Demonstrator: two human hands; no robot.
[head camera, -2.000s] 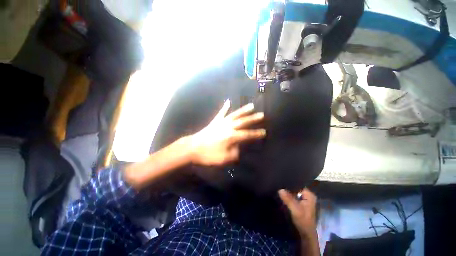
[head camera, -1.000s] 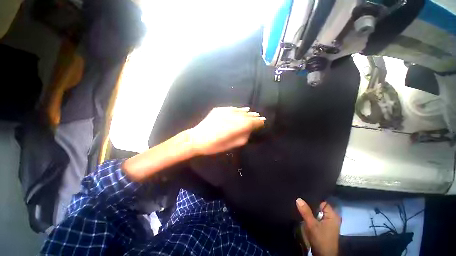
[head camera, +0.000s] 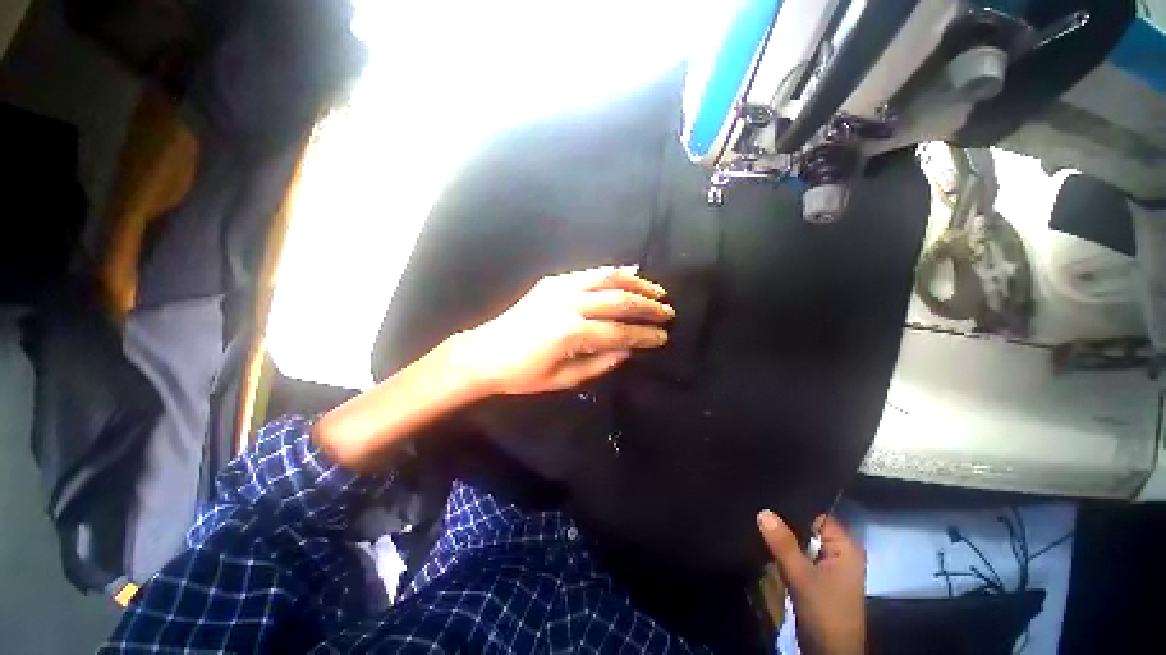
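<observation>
A large black garment panel (head camera: 793, 346) lies under the presser foot (head camera: 716, 192) of the white and blue sewing machine head (head camera: 882, 77) and hangs towards my lap. Small pale thread ends (head camera: 615, 443) show on it. My left hand (head camera: 582, 330) lies on the panel below the foot, palm down, fingers slightly bent. My right hand (head camera: 822, 576) is at the panel's lower right edge. It holds a small pale-handled pick (head camera: 815, 545) with a thin spike pointing up; its thumb rests by the cloth.
The cream machine bed (head camera: 1010, 422) and a round grey metal part (head camera: 978, 275) are at the right. Dark and grey garment pieces (head camera: 173, 371) heap at the left. Glare covers the table behind the panel. A white cloth with dark thread strands (head camera: 985, 550) is at the lower right.
The view has shifted, so the machine head appears larger and further right. My left fingers spread, bunched together, then loosened again on the panel. The pick's spike now shows above my right hand.
</observation>
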